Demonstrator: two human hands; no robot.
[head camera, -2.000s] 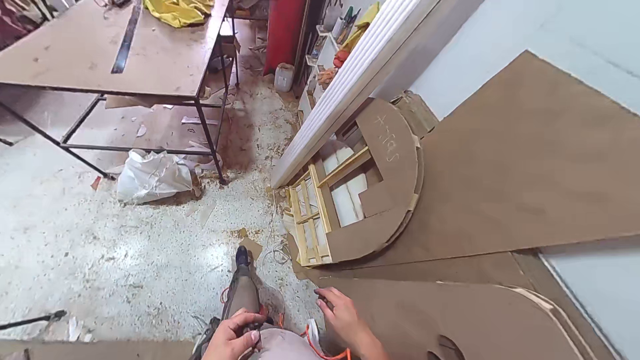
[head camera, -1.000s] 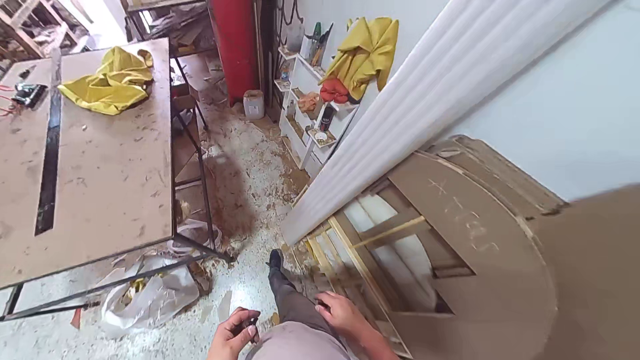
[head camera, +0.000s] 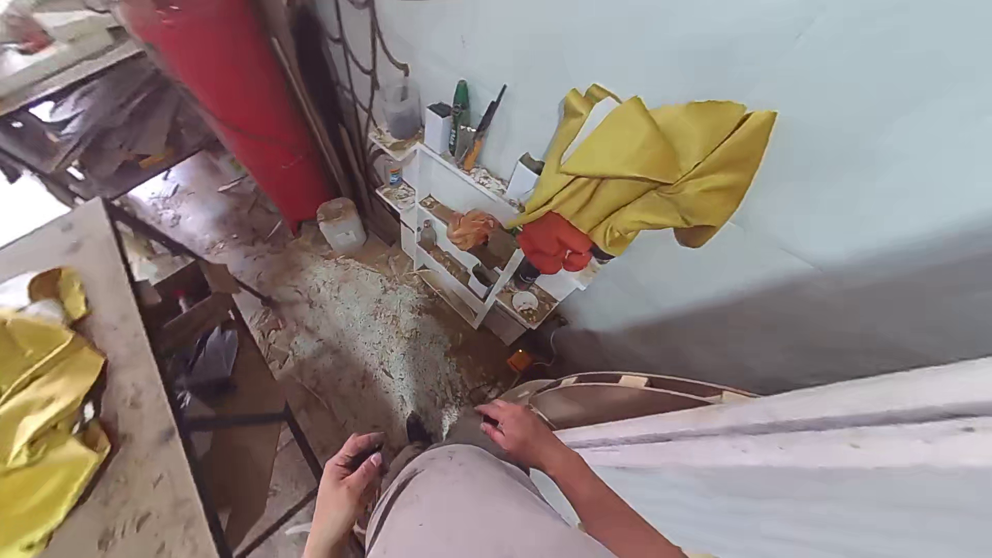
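Note:
My left hand (head camera: 353, 473) is low in the view, left of my body, with its fingers curled around a small dark object (head camera: 364, 457) that I cannot make out. My right hand (head camera: 515, 430) is held over my leg with bent fingers, and a little dark shape shows at its fingertips; whether it grips anything is unclear. Beyond the hands, a white shelf unit (head camera: 465, 170) stands against the wall, carrying brushes or similar tools, bottles and an orange cloth (head camera: 473, 229). Yellow fabric (head camera: 659, 167) and a red glove or cloth (head camera: 554, 242) hang at its right end.
At the left is a worktable (head camera: 132, 372) on a metal frame, with yellow cloth (head camera: 46, 411) on top. A red cylinder (head camera: 248, 116) and a plastic jug (head camera: 341, 225) stand farther ahead. White panels (head camera: 814, 434) and a curved wooden frame (head camera: 628, 399) are close on the right. Sawdust covers the floor (head camera: 372, 333).
The view has moved forward and turned, bringing the shelf unit and yellow fabric much closer. Both hands remain low in front of my body.

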